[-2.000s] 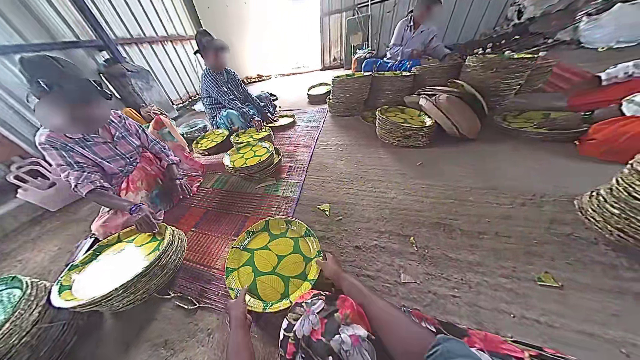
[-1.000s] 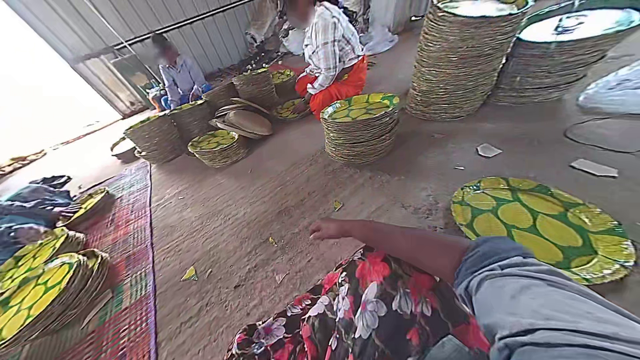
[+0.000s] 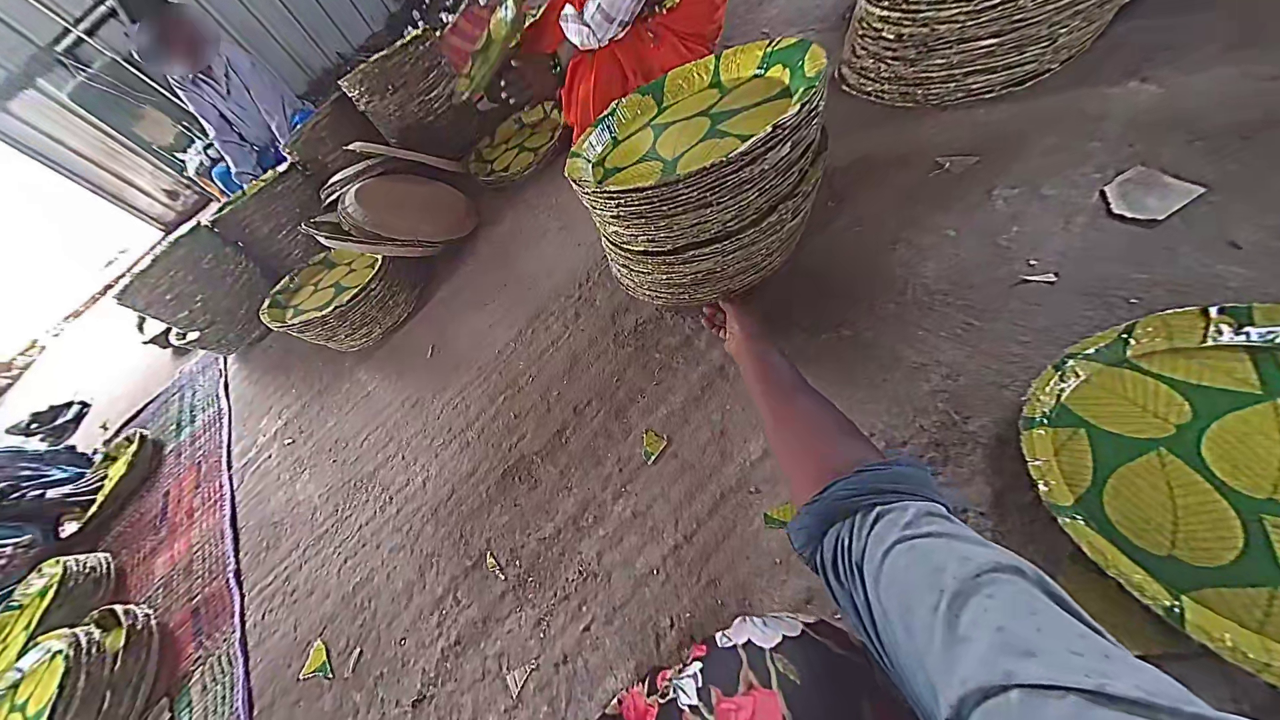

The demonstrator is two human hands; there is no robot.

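My right hand (image 3: 728,325) reaches forward and touches the bottom front edge of a tall stack of leaf-patterned paper plates (image 3: 700,190); its fingers are partly hidden under the stack, so its grip cannot be told. The stack's top plate is green with yellow leaf shapes, and its layered rims look brown. A large plate of the same pattern (image 3: 1165,470) lies at the right, beside my sleeved forearm. My left hand is out of view.
Beyond the stack is a person in orange cloth (image 3: 640,60); another person (image 3: 235,110) sits at the back left. More plate stacks (image 3: 340,300) stand left, another stack (image 3: 970,50) back right. A woven mat (image 3: 180,520) and torn scraps (image 3: 653,446) lie on the floor.
My right hand has moved forward to the base of the plate stack. Two seconds ago both my hands held a leaf-patterned plate. The view has swung right.
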